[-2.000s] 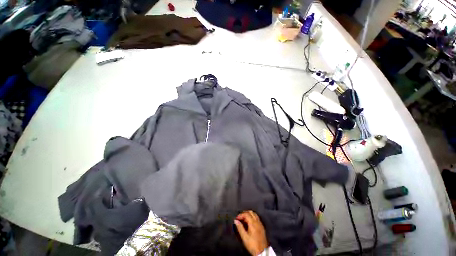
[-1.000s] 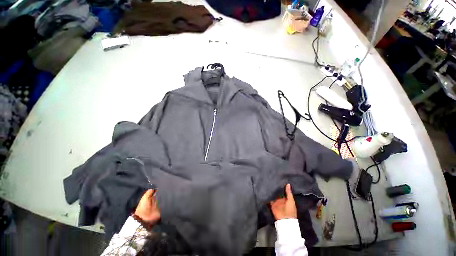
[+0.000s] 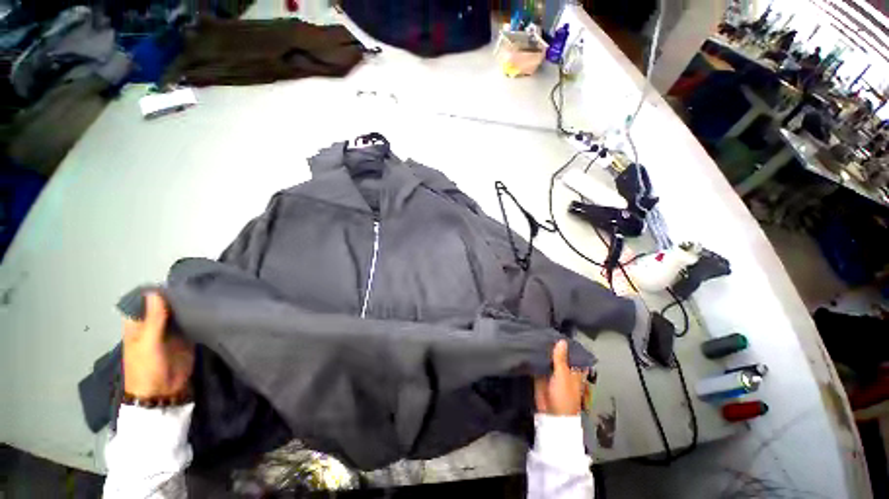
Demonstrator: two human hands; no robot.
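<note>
A dark grey hooded jacket point(image 3: 322, 244) lies on the white tabletop point(image 3: 117, 195), its hood at the far end and a black hanger hook point(image 3: 368, 142) at the neck. A pale front zipper point(image 3: 371, 268) shows down the middle. The near part of the jacket is lifted and stretched between my hands. My left hand point(image 3: 154, 356) grips the cloth at its left end, thumb on top. My right hand point(image 3: 560, 385) grips the right end, thumb on top. The fingers under the cloth are partly hidden.
A loose black hanger point(image 3: 524, 224) touches the right sleeve. Right of it lie cables, a black dryer-like tool point(image 3: 606, 216), a white-bodied spray gun point(image 3: 668, 268), a flat black rectangle point(image 3: 660, 338) and small cylinders point(image 3: 724, 345). A brown garment point(image 3: 263, 49) lies at the far side.
My left hand has moved left and up, and the near edge is now raised and pulled taut between both hands. Earlier the cloth lay flatter. The whole view has shifted slightly.
</note>
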